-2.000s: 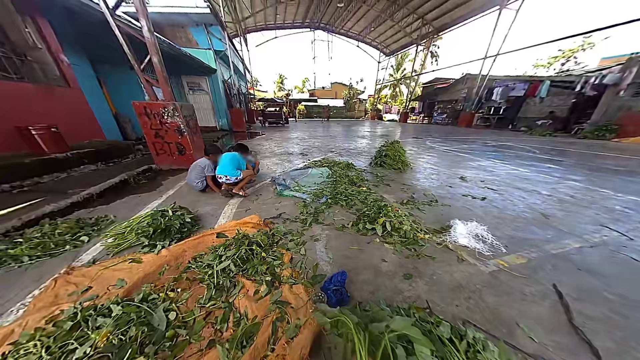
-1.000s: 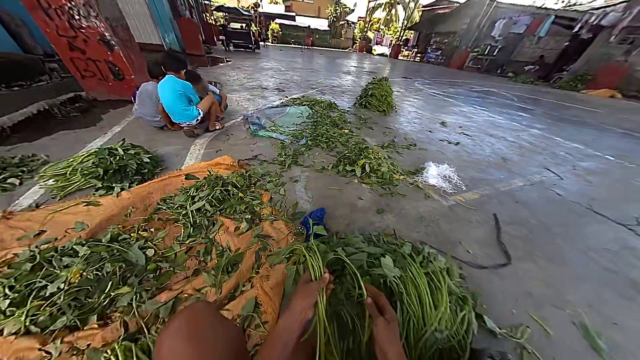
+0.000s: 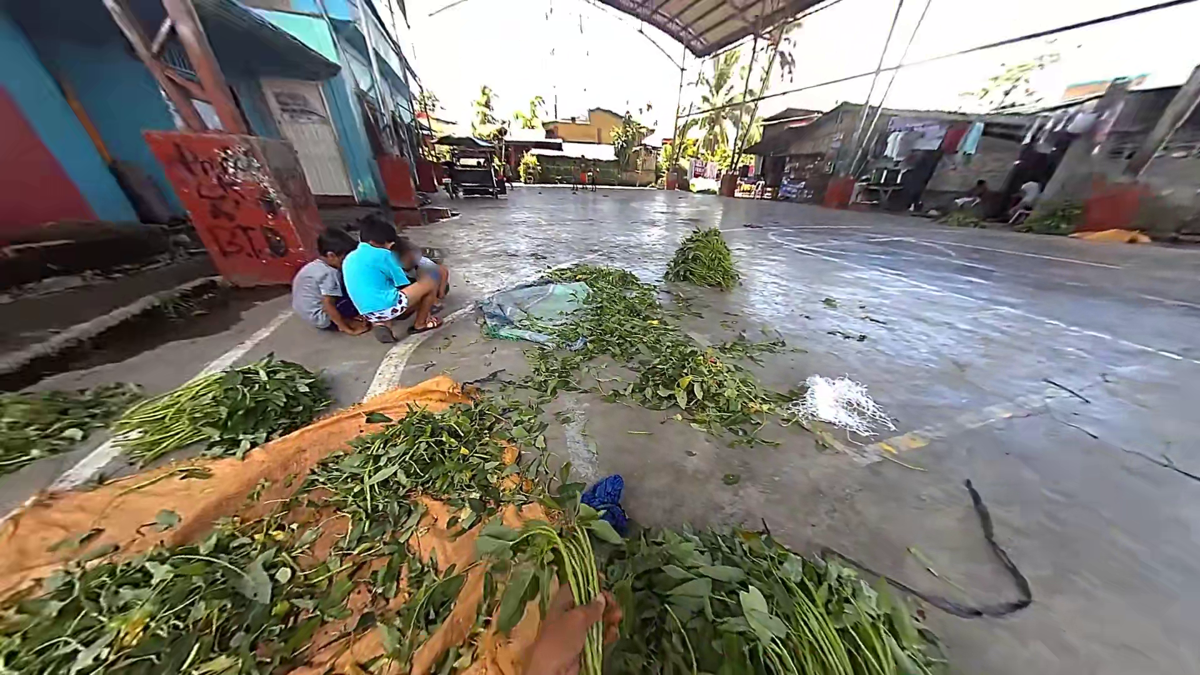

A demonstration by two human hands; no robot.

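Observation:
My left hand [image 3: 570, 630] is at the bottom centre, closed around a small bunch of leafy green stems [image 3: 574, 553] whose leaves point up. The bunch is over the edge of an orange cloth [image 3: 216, 497] strewn with loose leafy greens [image 3: 412, 464]. Just right of the hand lies a large pile of long-stemmed greens [image 3: 778, 600], partly cut off by the lower edge. A crumpled blue plastic bag or cloth [image 3: 607, 500] is behind the bunch. My right hand is not visible.
Several people [image 3: 375, 277] crouch at the left, near a red block [image 3: 239, 206]. Greens [image 3: 656, 328] lie on the concrete beside a greenish sheet [image 3: 534, 307]. White strands [image 3: 842, 405] and a dark strap [image 3: 994, 553] are at the right. A bundle of greens [image 3: 234, 403] lies left.
One second ago both my hands showed among the stems; now only the left shows, gripping a small upright bunch. The view has tilted up.

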